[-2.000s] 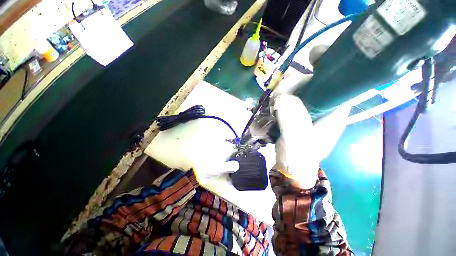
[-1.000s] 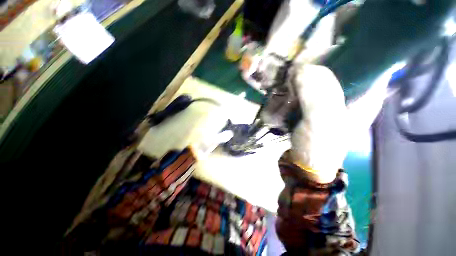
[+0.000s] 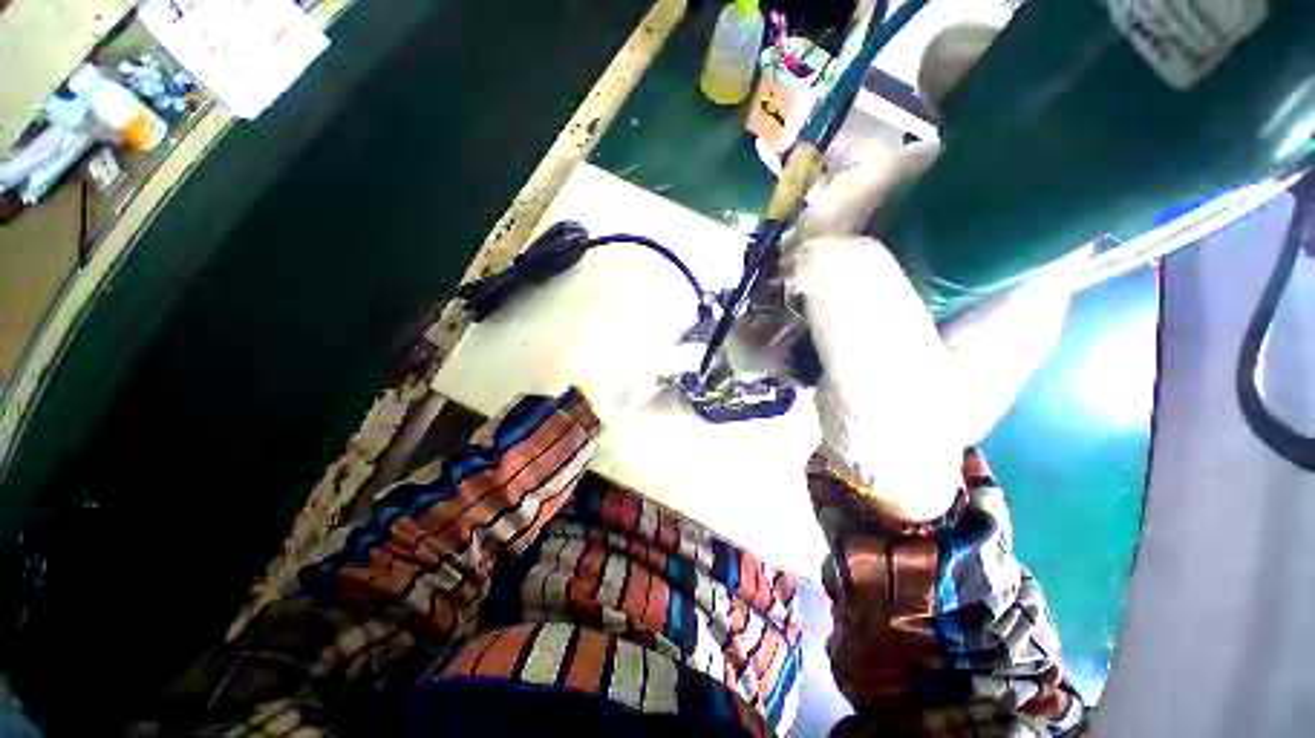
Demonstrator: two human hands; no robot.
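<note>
The black corded unit [image 3: 747, 401] is on the cream-white board [image 3: 620, 202], seen nearly edge-on. Its black cable bundle [image 3: 531, 270] lies at the board's left edge, by the belt. My left hand [image 3: 627, 361], in a white glove washed out against the board, holds the unit's left side. My right hand [image 3: 873, 339], gloved in white, is closed around the lower end of the screwdriver; the large dark green body [image 3: 1082, 159] rises to the upper right. The metal nozzle [image 3: 764, 339] is just above the unit; whether it touches is unclear.
The dark green belt [image 3: 361, 173] runs along the left. A squeeze bottle [image 3: 733, 55] and a small pen cup [image 3: 779, 108] stand at the bench's back. A hanging white paper card [image 3: 238, 51] is beyond the belt. A black cable [image 3: 1269, 361] hangs at right.
The unit was lying with its broad face up and now shows a narrow side. The hands and screwdriver are still close together at it. The camera view has shifted.
</note>
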